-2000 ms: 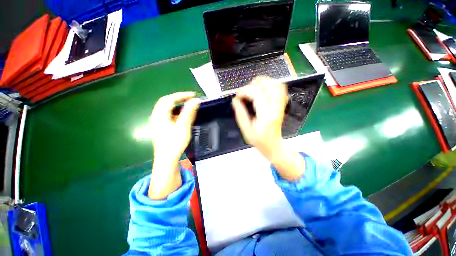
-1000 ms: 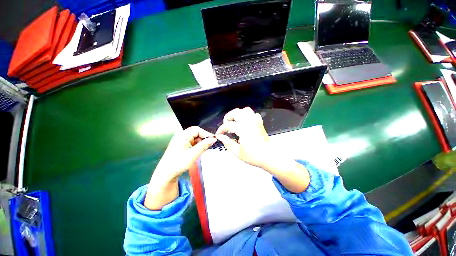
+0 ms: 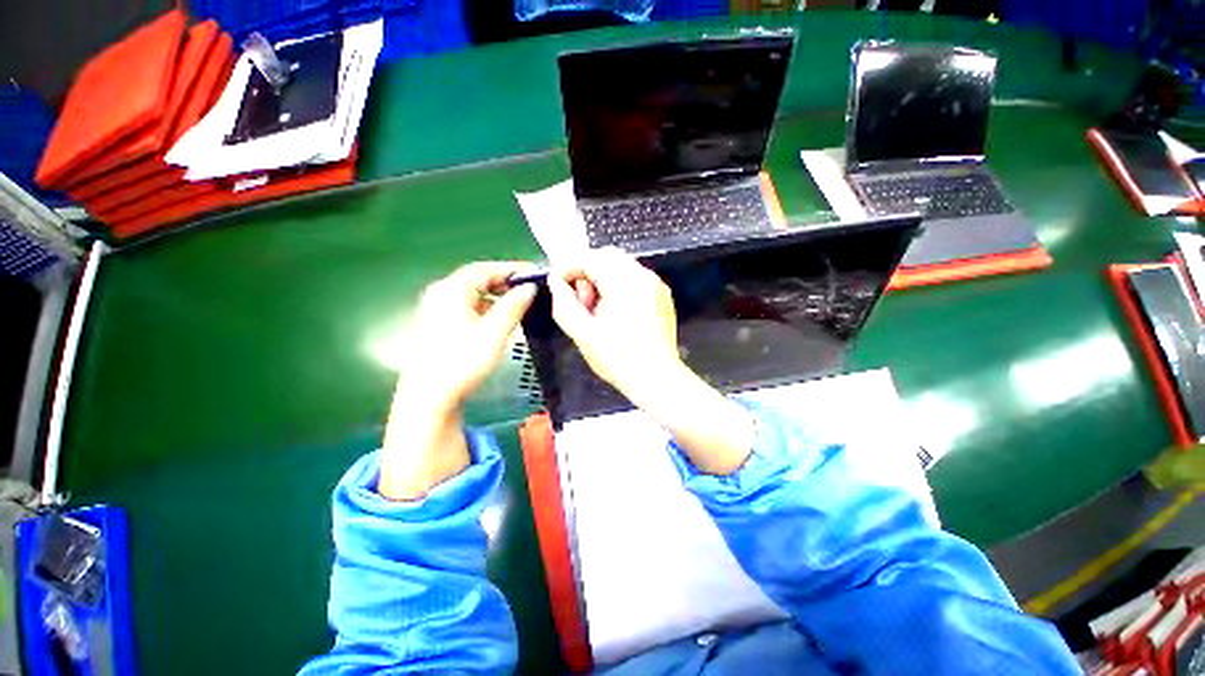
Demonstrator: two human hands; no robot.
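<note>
A laptop stands open before me, its glossy black screen (image 3: 766,304) tilted up and a white sheet (image 3: 700,528) over its base. My left hand (image 3: 463,330) is at the screen's upper left corner, fingers pinched. A small sheet with rows of dark dots (image 3: 526,372) hangs below its fingers, apparently held by it. My right hand (image 3: 615,317) is curled beside it over the upper edge. A narrow dark edge or piece (image 3: 529,279) shows between the fingertips; I cannot tell which, nor whether the right fingers hold anything.
Two open laptops stand behind, one left (image 3: 674,119) and one right (image 3: 921,112). Red carriers (image 3: 126,99) are stacked at upper left with a dark panel and white sheets. A blue tray (image 3: 112,594) holds clear bags at lower left. More carriers with laptops (image 3: 1176,317) lie at the right.
Both hands have moved from the screen's lower left area up to its upper left corner. The dotted sheet has moved left and up with them. The view has shifted slightly.
</note>
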